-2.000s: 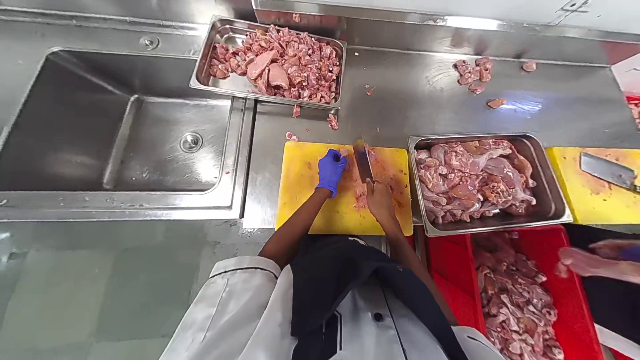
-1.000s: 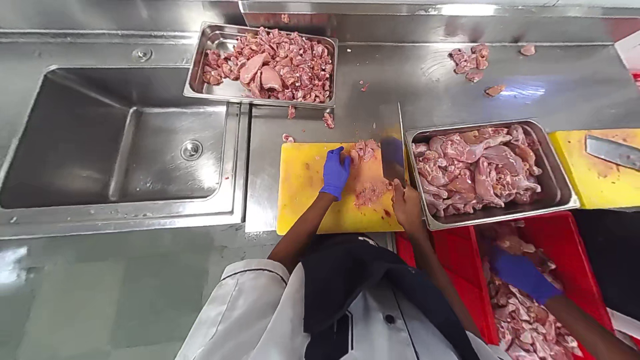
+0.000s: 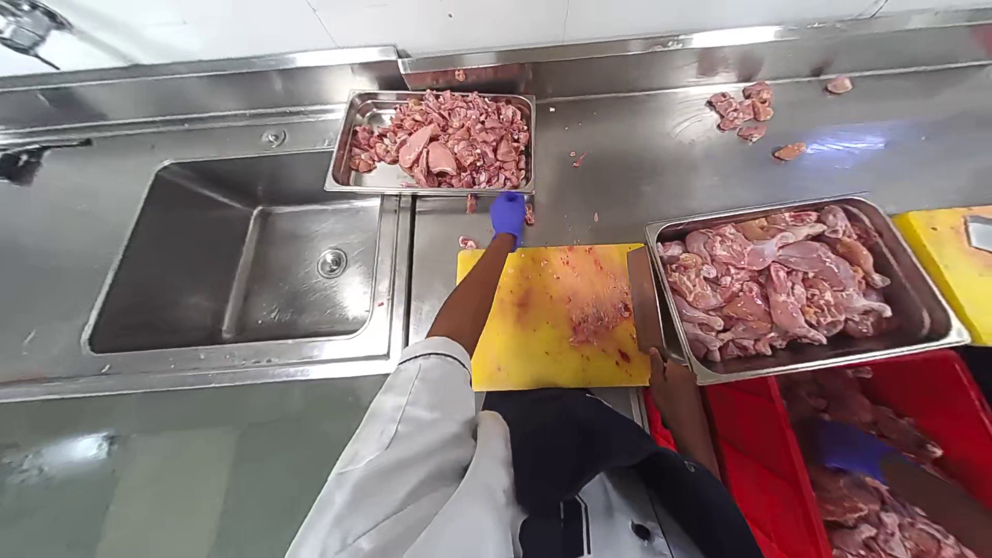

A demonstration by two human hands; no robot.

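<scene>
My left hand (image 3: 508, 215), in a blue glove, is at the front rim of a steel tray (image 3: 339, 159) of cut raw meat (image 3: 465, 136); whether it holds anything is hidden. My bare right hand (image 3: 668, 372) grips a cleaver (image 3: 645, 298), whose broad blade lies along the right edge of the yellow cutting board (image 3: 504, 353). Small meat scraps (image 3: 593, 322) and red stains mark the board. Right beside the cleaver stands a deep steel pan (image 3: 934, 310) of raw chicken legs (image 3: 790, 302).
A steel sink (image 3: 287, 267) is at left. Meat pieces (image 3: 740, 108) lie on the counter at back right. Below the pan, a co-worker's gloved hand (image 3: 849, 449) is in a red crate (image 3: 744, 449) of meat. Another yellow board (image 3: 942, 263) lies at far right.
My left hand has moved from the board up to the cut-meat tray. Most of the meat on the board is gone. The cleaver has moved from mid-board to its right edge.
</scene>
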